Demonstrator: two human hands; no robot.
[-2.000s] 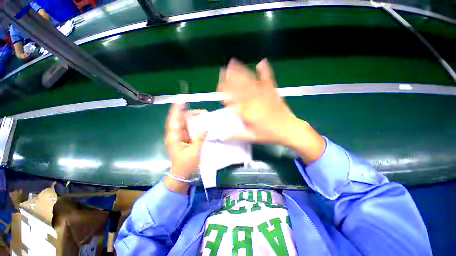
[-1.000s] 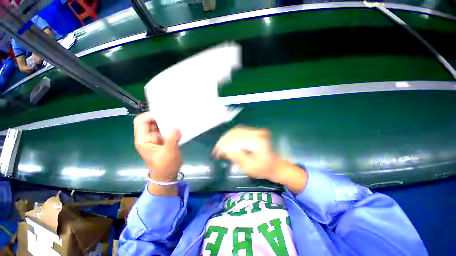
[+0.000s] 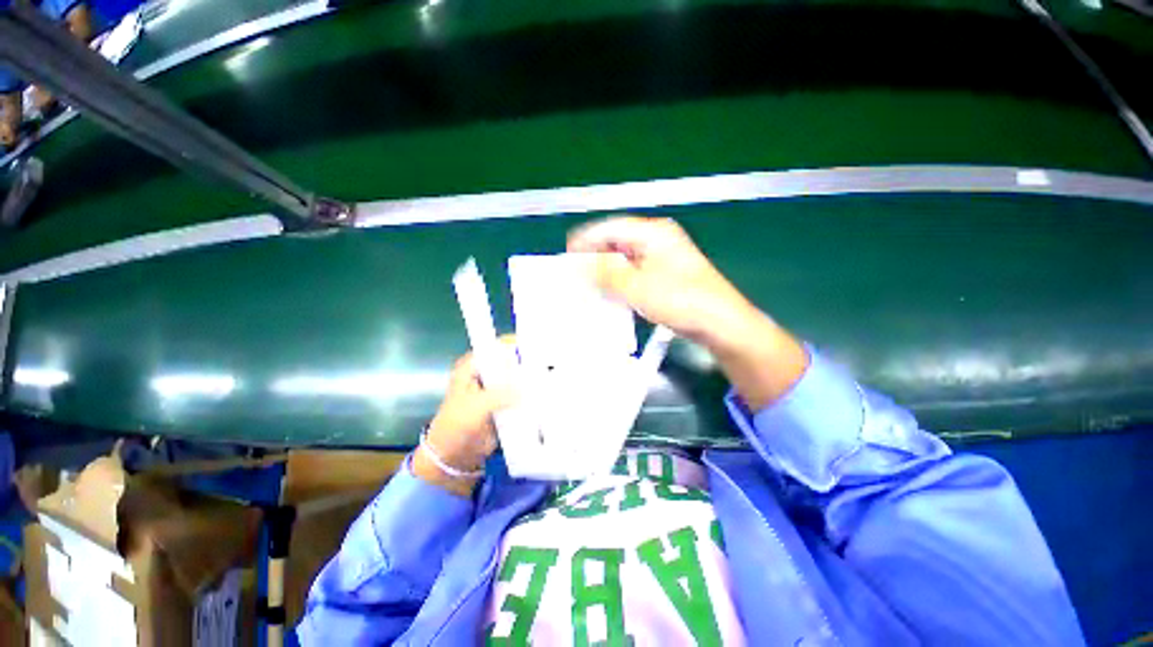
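Note:
A white card blank (image 3: pixel 569 379) is held upright in front of my chest, above the bench's near edge. Its upper middle panel stands between two narrow side flaps that stick up and outward. My left hand (image 3: pixel 470 411) grips its left side, with the fingers partly hidden behind the card. My right hand (image 3: pixel 651 272) is at the top right of the middle panel, fingers bent onto its upper edge and slightly blurred.
The green bench (image 3: pixel 809 303) has a pale metal strip (image 3: pixel 759 185) along its far side, with the conveyor belt beyond. A metal post (image 3: pixel 190 133) slants across the left. Brown cartons (image 3: pixel 171 544) holding white blanks stand at lower left. Another person's arm shows at upper left.
The card has come down and toward my chest, and its side flaps now stand up. My right hand has moved up from beside the card onto its top edge. The view has shifted slightly.

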